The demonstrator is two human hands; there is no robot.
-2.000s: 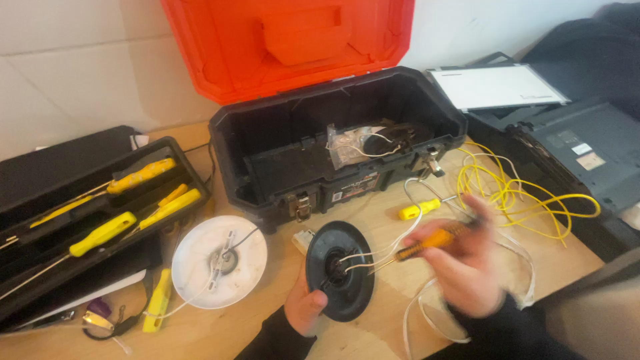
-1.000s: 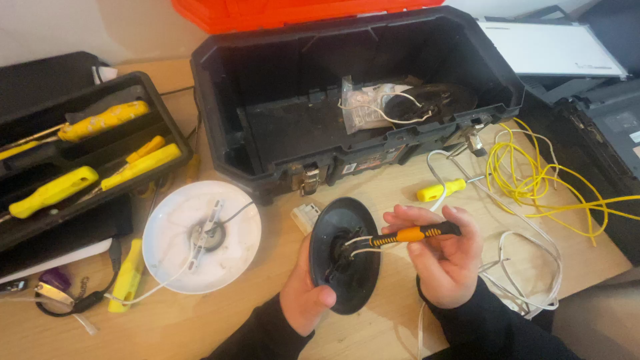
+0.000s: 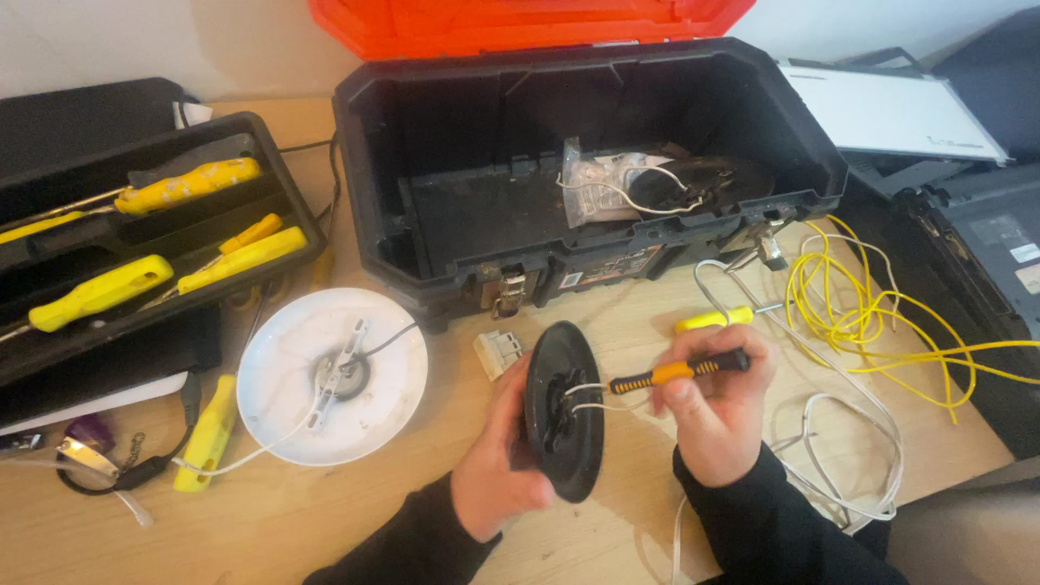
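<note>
My left hand (image 3: 504, 463) holds a round black plastic base (image 3: 581, 455) on edge, its inner side facing right. Two white wires (image 3: 589, 406) come out of its middle. Between the thumb and fingers of my right hand (image 3: 719, 406) is a small screwdriver with an orange and black handle (image 3: 673, 373); it points left at the base's middle, and its tip is hard to make out near the wires. A beige terminal block or connector (image 3: 497, 354) lies just behind the base. To the left a white round dish-shaped fitting (image 3: 268, 390) lies with its metal bracket (image 3: 341, 374) facing up.
An open black toolbox (image 3: 487, 252) with a red lid (image 3: 528, 20) stands behind, holding a plastic bag (image 3: 601, 191). A tray of yellow-handled screwdrivers (image 3: 288, 211) is at left. Yellow wire (image 3: 837, 301), white cable (image 3: 886, 455) and a yellow screwdriver (image 3: 715, 319) lie at right.
The black base has turned more edge-on to the view. The screwdriver was angled further up and out of the base two seconds ago; its front end has since moved to the wires.
</note>
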